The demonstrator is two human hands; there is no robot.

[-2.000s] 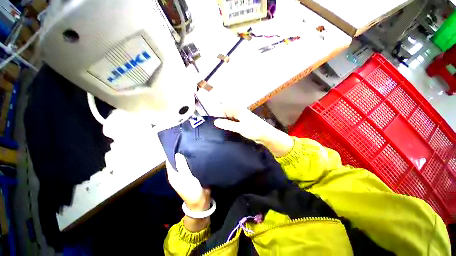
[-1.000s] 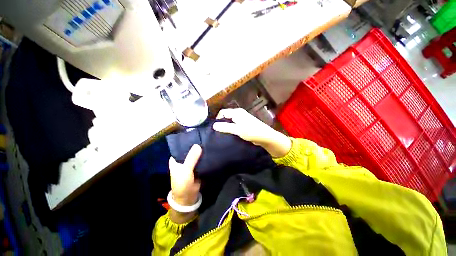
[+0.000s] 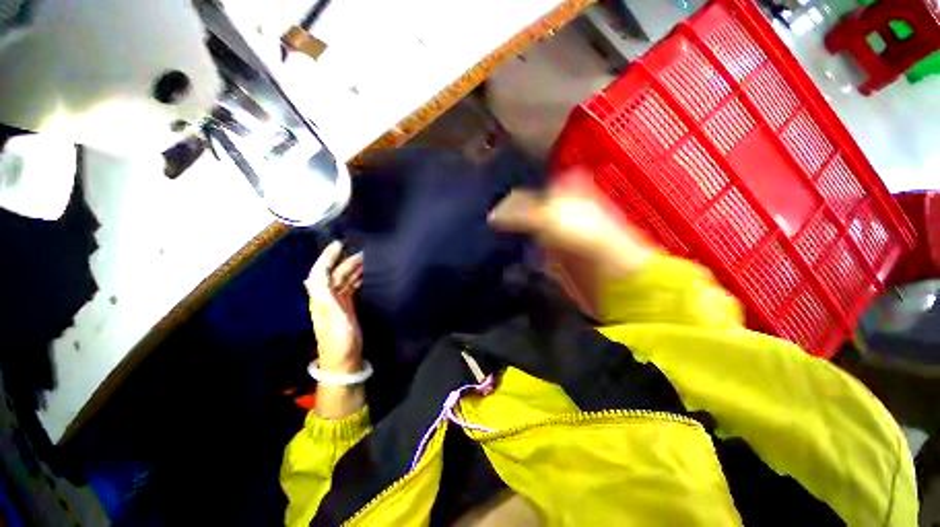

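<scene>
A dark navy garment piece (image 3: 433, 232), blurred by motion, hangs between my hands over my lap, in front of the table edge. My left hand (image 3: 335, 299), with a white bracelet at the wrist, is at the cloth's left side with fingers curled; its exact grip is hard to tell. My right hand (image 3: 562, 221) is blurred and holds the cloth's right side near the red crate. The white sewing machine head (image 3: 93, 62) is at the upper left. Its clear oval eye guard (image 3: 309, 190) reaches over the table edge, left of the cloth.
A large red lattice crate (image 3: 768, 170) stands right of my right arm. A red stool (image 3: 884, 41) is beyond it. The white table (image 3: 381, 72) has a raw wood-coloured edge. Black cloth (image 3: 41, 278) lies at the far left. Brown tape (image 3: 304, 41) is on the table.
The view has shifted right and down. The cloth has moved from below the eye guard to its right and spread out. My right hand has moved towards the crate; my left hand's fingers have curled.
</scene>
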